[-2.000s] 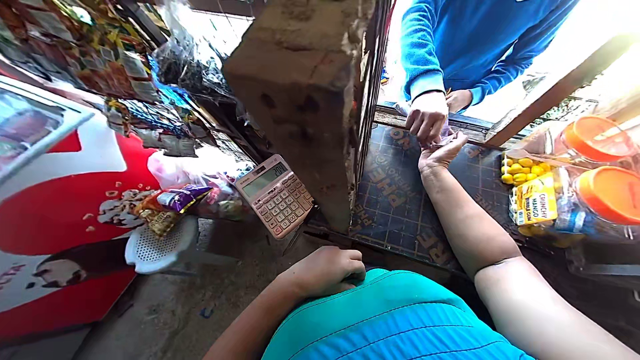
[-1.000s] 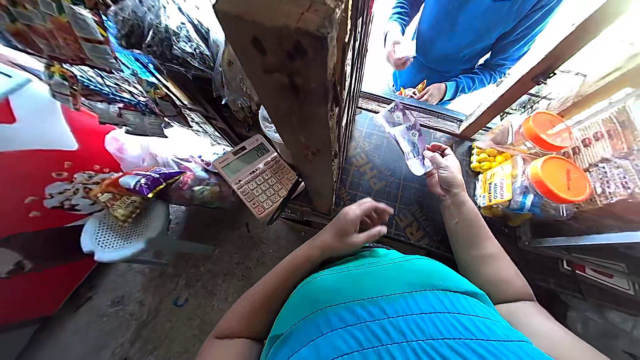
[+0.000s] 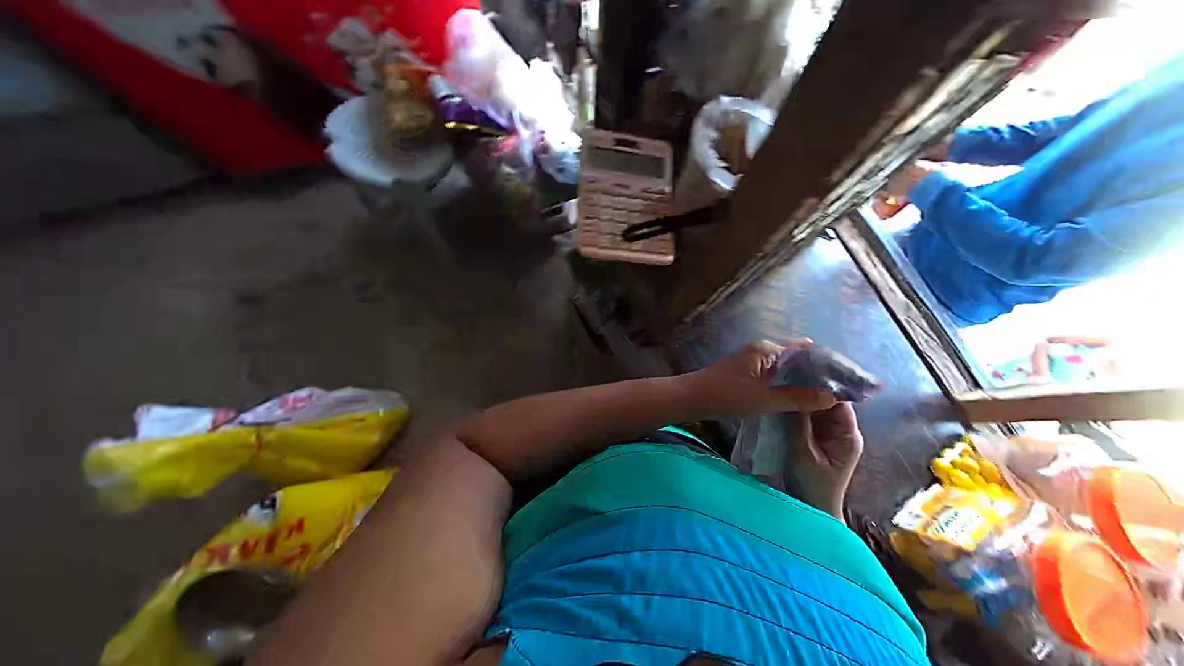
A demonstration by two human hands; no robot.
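Observation:
My left hand (image 3: 754, 379) grips a dark, purplish folded banknote (image 3: 823, 372) in front of my body, above the edge of the dark counter (image 3: 795, 296). Just below and to the right of it, my right hand (image 3: 828, 444) is near another greyish, paper-like piece (image 3: 766, 449), which hangs down by my shirt. The two hands are close together; blur hides whether the right fingers are closed on the piece. A pink calculator (image 3: 625, 196) with a dark strap-like thing across it lies beyond my left hand, beside the wooden post.
The wooden post (image 3: 832, 139) rises beside the counter. A person in blue (image 3: 1036, 203) stands outside the opening. Jars with orange lids (image 3: 1087, 592) and yellow packs (image 3: 962, 509) are at the lower right. Yellow bags (image 3: 277, 444) lie at the lower left, a white stool (image 3: 370, 139) farther back.
My left hand has come across to my right hand and now grips the purplish note, which my right hand held one second ago. The view has turned left.

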